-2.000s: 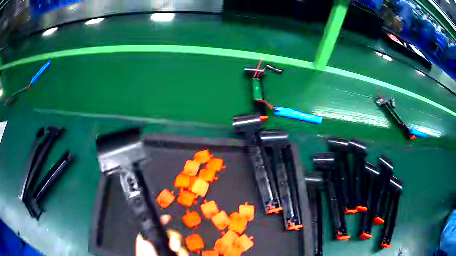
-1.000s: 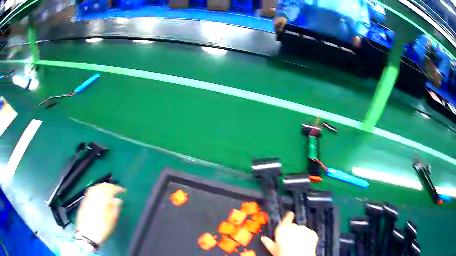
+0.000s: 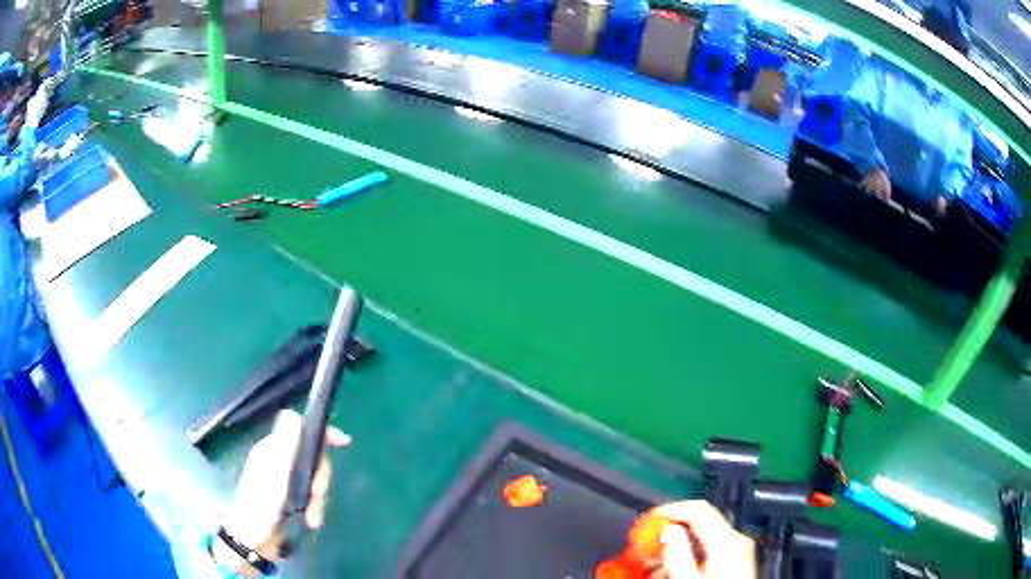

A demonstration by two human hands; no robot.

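Note:
My left hand (image 3: 271, 486), at the lower left, holds a long black housing part (image 3: 325, 402) upright and slightly tilted. My right hand (image 3: 707, 543) is over the right part of the black tray (image 3: 509, 439). Its fingers are on orange pieces (image 3: 639, 545); how many it grips I cannot tell. One loose orange piece (image 3: 525, 491) lies in the tray near its far left corner. Black housings (image 3: 733, 464) lie beside my right hand, their lower parts hidden or cut off. More black housing parts (image 3: 266, 379) lie on the green surface behind my left hand.
A wired subassembly (image 3: 832, 435) with a blue battery (image 3: 880, 506) lies right. Another blue battery (image 3: 353, 188) with wires lies at the back left. White strips (image 3: 158, 288) and blue bins (image 3: 77, 184) are left. Green posts (image 3: 978, 328) stand behind. People in blue are at the far right and left edge.
The view has swung left. My left hand has lifted a black housing part off the green surface. My right hand has moved from beside the housings onto the orange pieces.

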